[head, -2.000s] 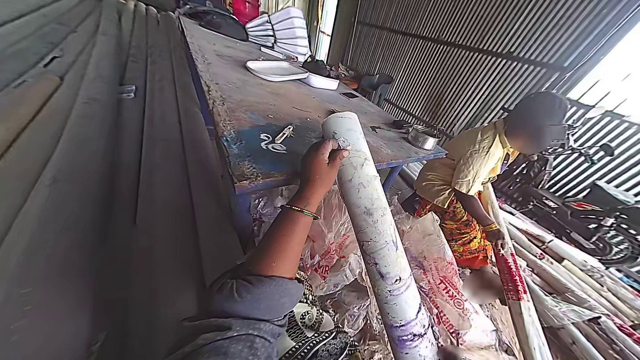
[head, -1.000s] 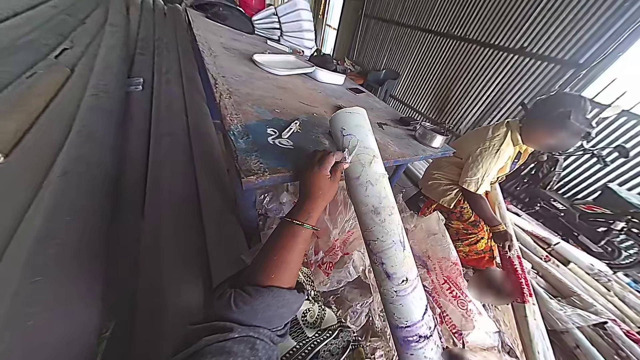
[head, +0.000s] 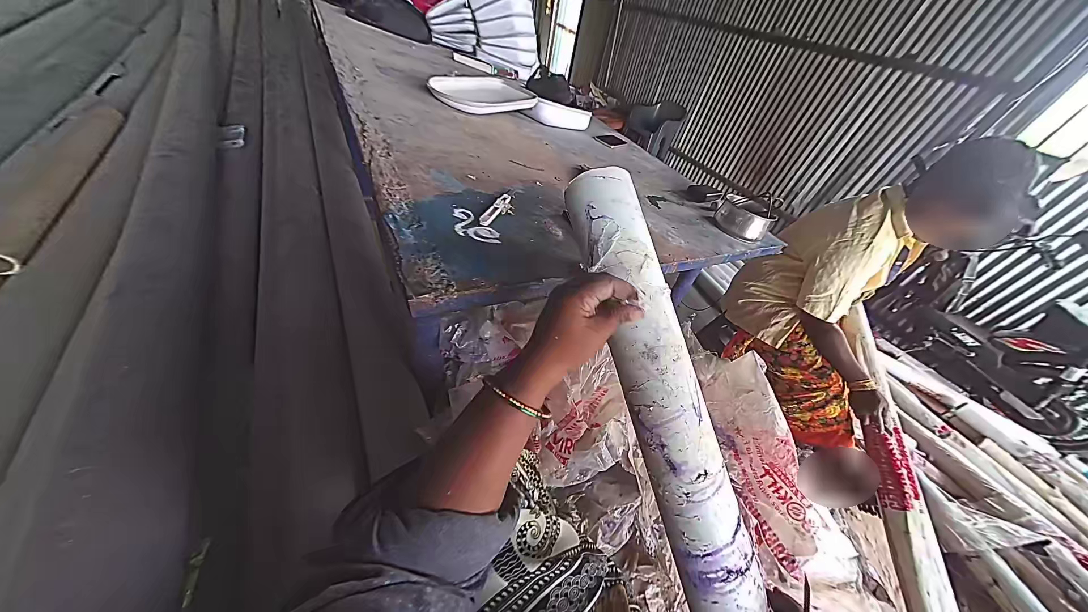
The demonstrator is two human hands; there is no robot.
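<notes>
A thick, whitish cylindrical roll (head: pixel 671 408), marked with purple stains, leans upright at a slant, its top end by the table's front edge. My left hand (head: pixel 591 314), with a bangle at the wrist, is at its upper left side. The fingertips are pinched on thin clear plastic film (head: pixel 602 242) that is wrinkled and partly loose on the roll. My right hand is not in view. Crumpled clear plastic with red print (head: pixel 765 459) lies around the roll's lower part.
The worn table (head: pixel 510 157) holds white trays (head: pixel 480 93), a small white tool (head: pixel 497 208) and a metal pot (head: pixel 744 219). At the right a person in a yellow shirt (head: pixel 837 246) holds another long roll (head: pixel 914 527). More rolls and a motorcycle (head: pixel 1003 348) are beyond.
My left hand has moved down along the roll, away from its top end. Wrinkled, loosened film now shows above my fingers. The other person's hand has moved lower.
</notes>
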